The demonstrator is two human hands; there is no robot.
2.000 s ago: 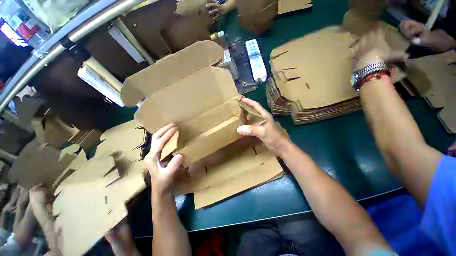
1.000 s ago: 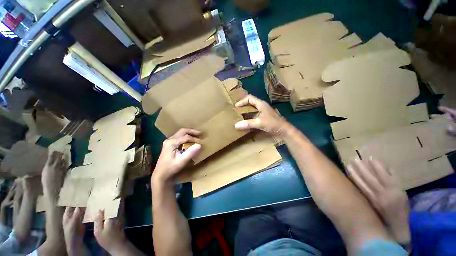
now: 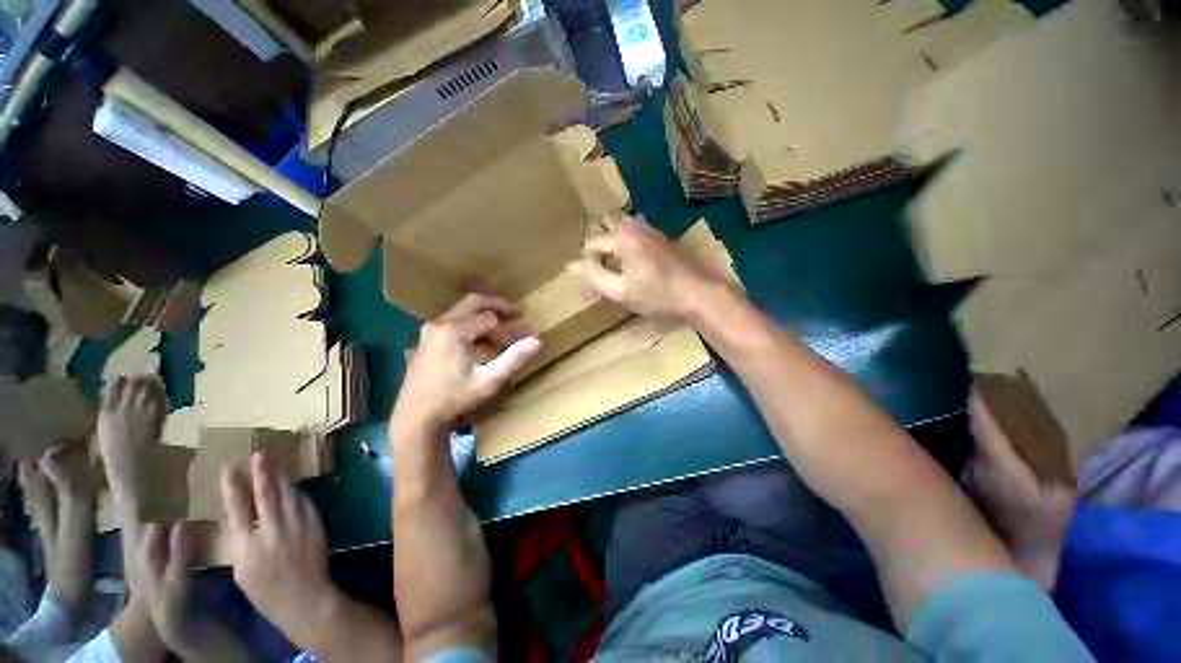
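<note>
A part-folded mailer box (image 3: 486,214) lies in front of me, its brown lid panel standing up and tilted back. My left hand (image 3: 453,356) is on the box's left end, fingers bent inward and thumb along the front. My right hand (image 3: 641,272) is at the right end, fingers curled over the side wall and hiding most of it. Small ears show beside the lid at right. A flat box blank (image 3: 596,395) lies under the box, towards me.
A blank stack (image 3: 829,181) lies at upper right. A grey machine (image 3: 453,97) stands behind the box. A coworker's hand (image 3: 1023,479) is beside a large blank (image 3: 1075,311) at right. Coworkers' hands (image 3: 279,531) and more blanks (image 3: 266,337) are at left. The table edge (image 3: 699,481) runs before me.
The lid has swung from folded forward over the tray to standing back. My right hand's fingers have curled in at the right end. The right coworker's blank has been lifted nearer the camera.
</note>
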